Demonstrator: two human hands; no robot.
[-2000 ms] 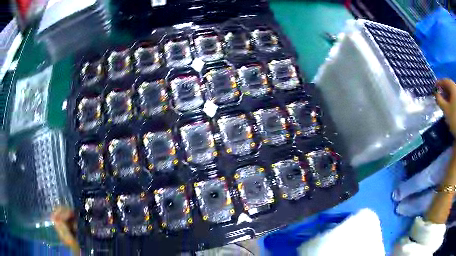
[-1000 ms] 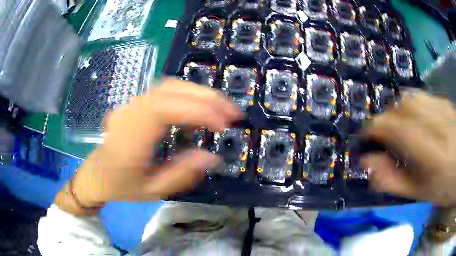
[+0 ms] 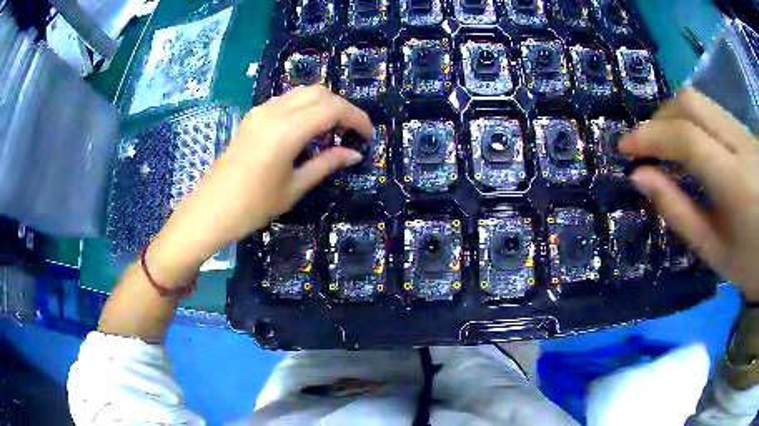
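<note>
A large black blister tray (image 3: 383, 320) lies in front of me with rows of camera modules, such as one in the front row (image 3: 432, 250). My left hand (image 3: 279, 158) is over the left part of the second row from the front. Its thumb and index finger are bent around the top of a module there, with a tiny dark piece seeming to show between the fingertips. My right hand (image 3: 695, 170) is over the right end of the same row, thumb and fingers apart. Its fingertips are partly blurred, and I cannot tell whether it holds something.
A clear small-parts tray (image 3: 146, 187) lies at left, with a pale shiny flat pack (image 3: 179, 62) beyond it. Greyish translucent trays (image 3: 50, 141) stand stacked at far left. Part of a translucent stack (image 3: 732, 75) shows at right. The green bench edge curves at lower left.
The view has shifted slightly, so the front row shows fully. My left hand has moved back from the front row to the second row. My right hand has moved back too.
</note>
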